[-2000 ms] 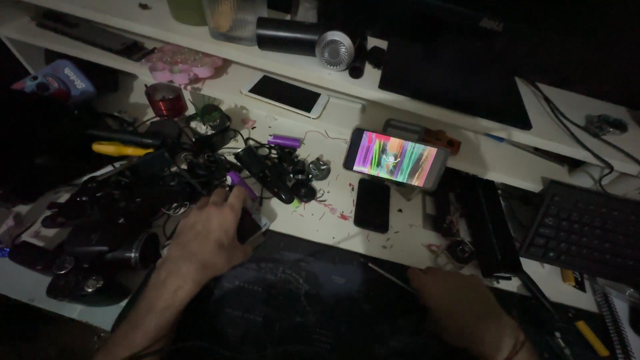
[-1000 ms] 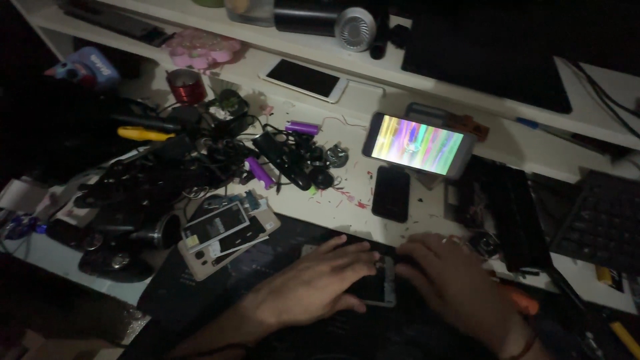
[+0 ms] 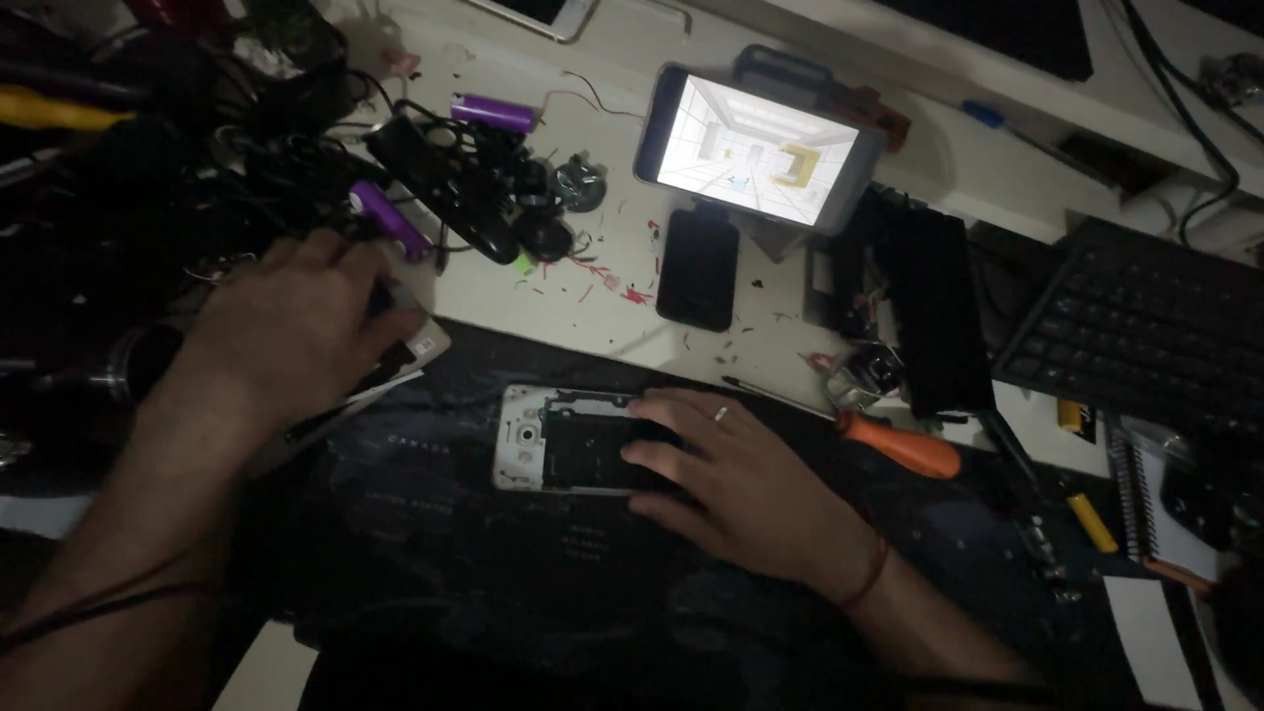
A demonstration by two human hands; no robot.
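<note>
On the dark desk mat lies an opened smartphone body with a white frame and a dark inside. My right hand rests over its right end, fingers spread on it. My left hand is over the phone parts at the left edge of the mat; its fingertips are partly hidden, and whether it grips anything is unclear. A screwdriver with an orange handle lies right of my right hand. Beyond the mat are a small black phone and a propped phone with a lit screen.
Purple cylindrical cells and tangled black cables lie at the left. A black keyboard, a spiral notebook and a yellow cylinder are at the right. Wire scraps litter the white desk.
My left hand has moved left from the opened phone on the mat to the phone parts. My right hand now lies over the opened phone's right end. The picture on the propped phone's screen has changed.
</note>
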